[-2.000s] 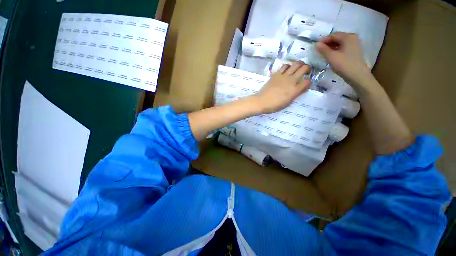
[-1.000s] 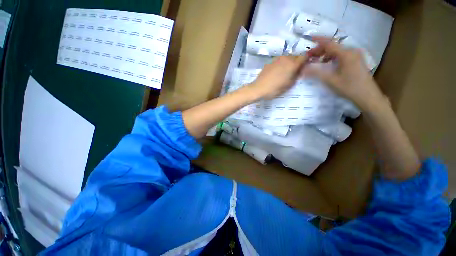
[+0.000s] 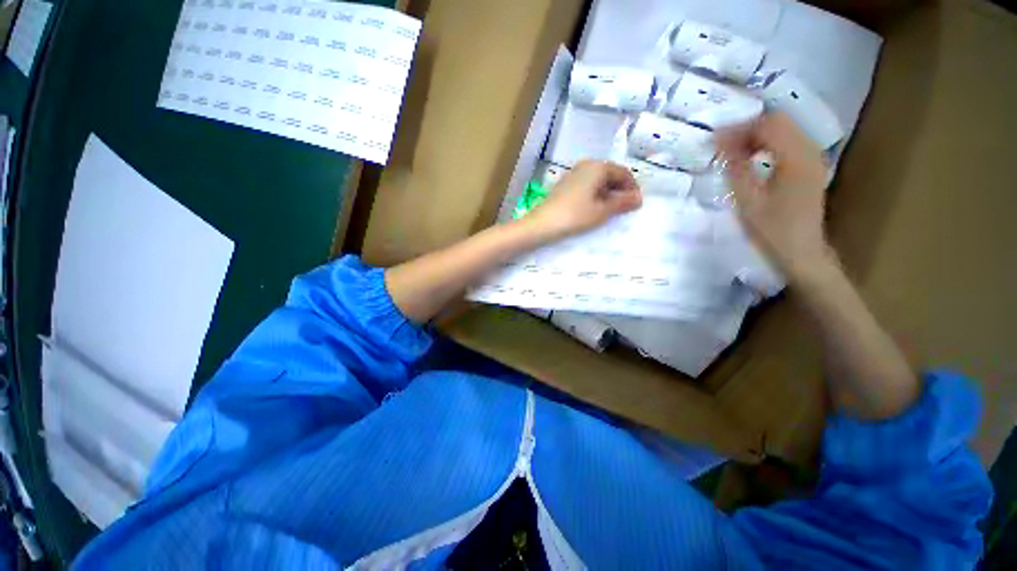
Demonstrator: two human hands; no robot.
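My left hand (image 3: 582, 201) is over the carton with its fingers curled at the upper edge of a label sheet (image 3: 602, 262); the sheet is tilted and partly blurred. My right hand (image 3: 781, 184) is blurred, to the right of the sheet, over the white units; whether it holds anything is unclear. White cylindrical units (image 3: 611, 87) lie in rows on a white sheet in the carton (image 3: 463, 100), some in clear wrap. One unit's end (image 3: 586, 329) shows below the label sheet. A green glow (image 3: 533, 199) shows beside my left hand.
A second label sheet (image 3: 292, 69) lies on the green bench (image 3: 279, 178) at left. Plain white sheets (image 3: 139, 268) lie nearer me on the bench. Carton flaps spread at the right (image 3: 948, 201); the near carton wall (image 3: 602, 385) runs in front of my body.
My left hand has moved left and down with the label sheet, uncovering more units. My right hand has parted from my left and moved right. The view has shifted slightly.
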